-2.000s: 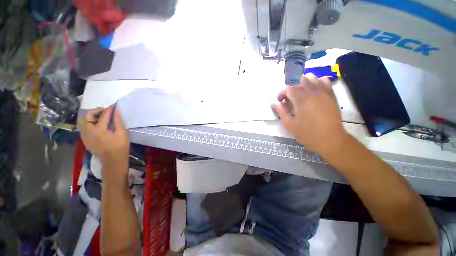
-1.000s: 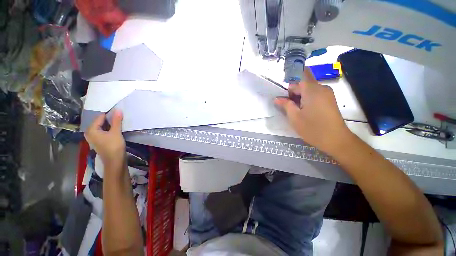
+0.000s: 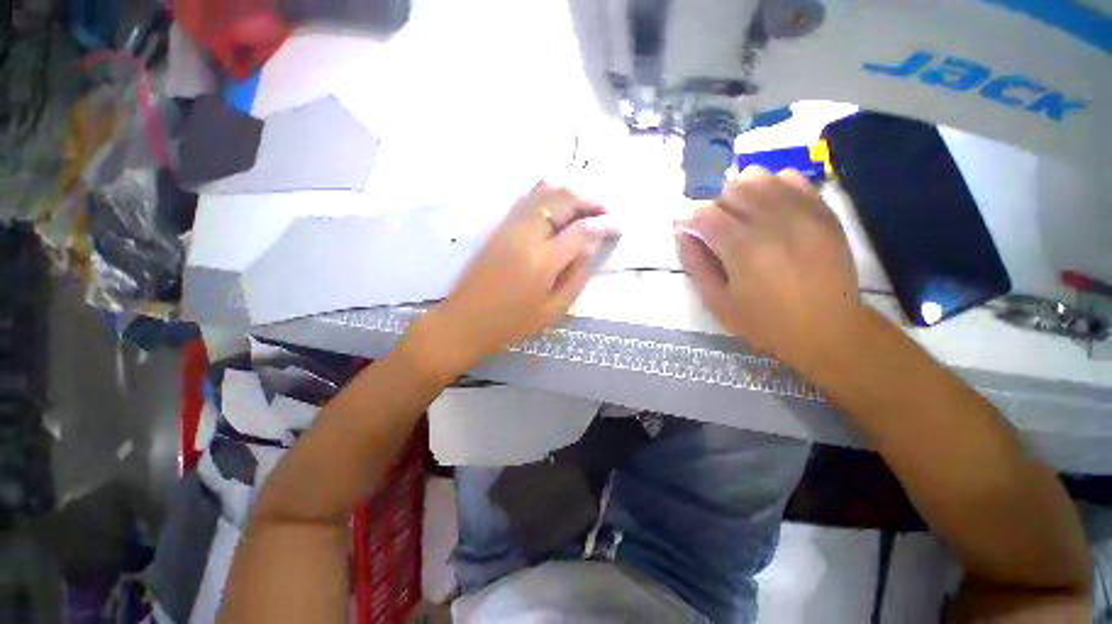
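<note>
A long pale grey shaped panel (image 3: 354, 262) lies along the front of the white machine table, its angled end at the left. My left hand (image 3: 537, 262) is on its right part, fingertips pinched at the panel's edge, left of the needle area. My right hand (image 3: 774, 256) is just right of it, fingers bent down below the presser area. The bright glare hides the panel between my hands and whatever my right fingertips touch. The white JACK sewing machine head (image 3: 976, 98) stands above, its needle area (image 3: 659, 116) blurred.
A black smartphone (image 3: 917, 219), a blue-yellow item (image 3: 780, 161) and metal tools (image 3: 1043, 315) lie right. Grey cut pieces (image 3: 311, 144) and red cloth (image 3: 238, 31) lie upper left. A ruler strip (image 3: 646, 362) runs along the front edge. Cut pieces (image 3: 512, 424) rest on the lap beside a red crate (image 3: 388, 549).
My left hand has moved right from the panel's left end to near the needle area. The raised flap by my right hand no longer shows. My right hand has shifted slightly.
</note>
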